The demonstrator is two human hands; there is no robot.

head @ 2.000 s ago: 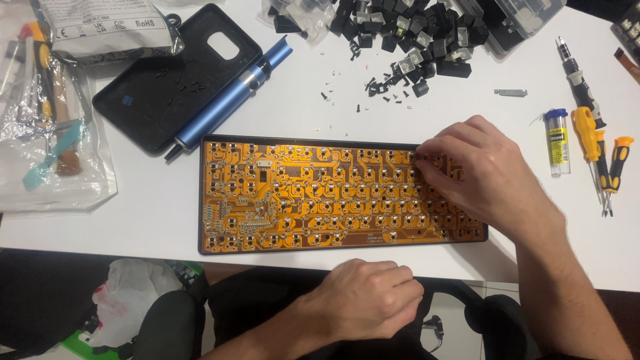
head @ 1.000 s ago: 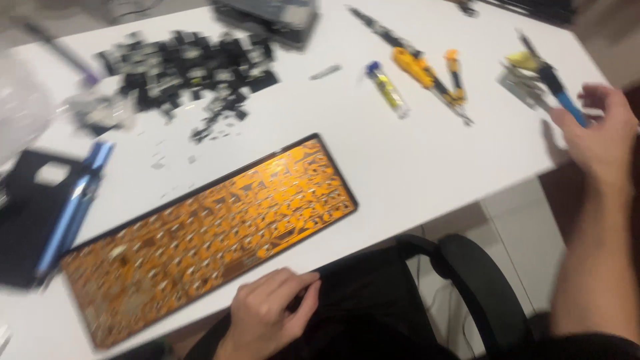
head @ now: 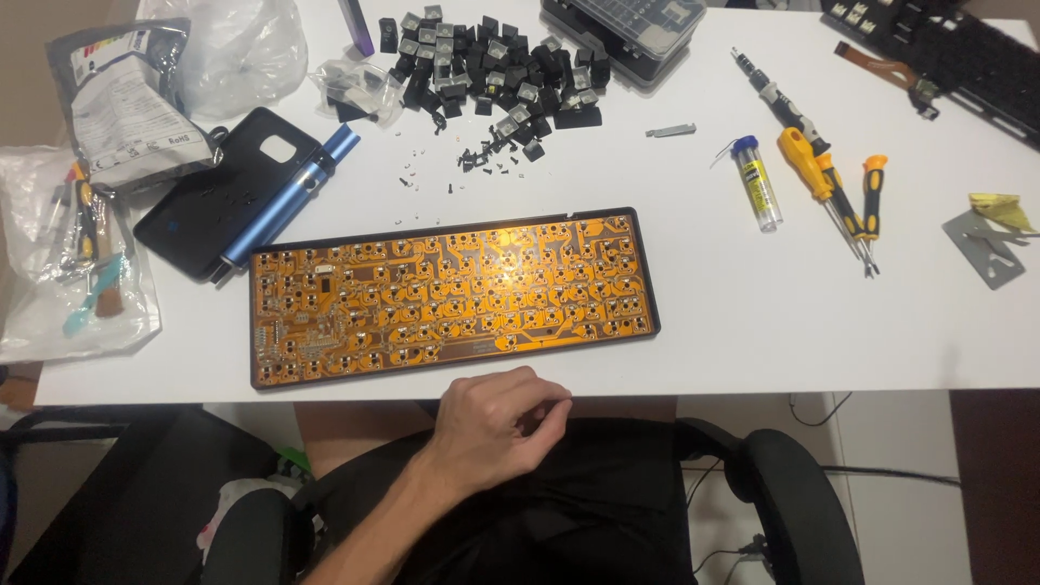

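My left hand (head: pixel 504 422) hovers over my lap, just below the table's front edge. Its thumb and index fingertip meet, and no object shows between them. My right hand is out of view. Beyond the left hand, an orange keyboard circuit board (head: pixel 455 292) lies in a thin black frame (head: pixel 455 370), its solder side apparently up. Behind it are tiny loose screws (head: pixel 487 154) and a heap of black keyboard keycaps or switches (head: pixel 496 73). A blue cylindrical tool (head: pixel 288 203) rests against a black phone case (head: pixel 227 187).
Right of the board lie a clear tube with a blue cap (head: pixel 756 183), a yellow-handled screwdriver (head: pixel 800 162), a precision screwdriver (head: pixel 772 97) and grey metal plates (head: pixel 983 248). Plastic bags (head: pixel 77 260) fill the left. A black chair armrest (head: pixel 800 504) stands below the table.
My right hand was over the board, then at the far right on a blue-handled tool; both are now out of view. My left hand stays near the table's front edge. The view has shifted.
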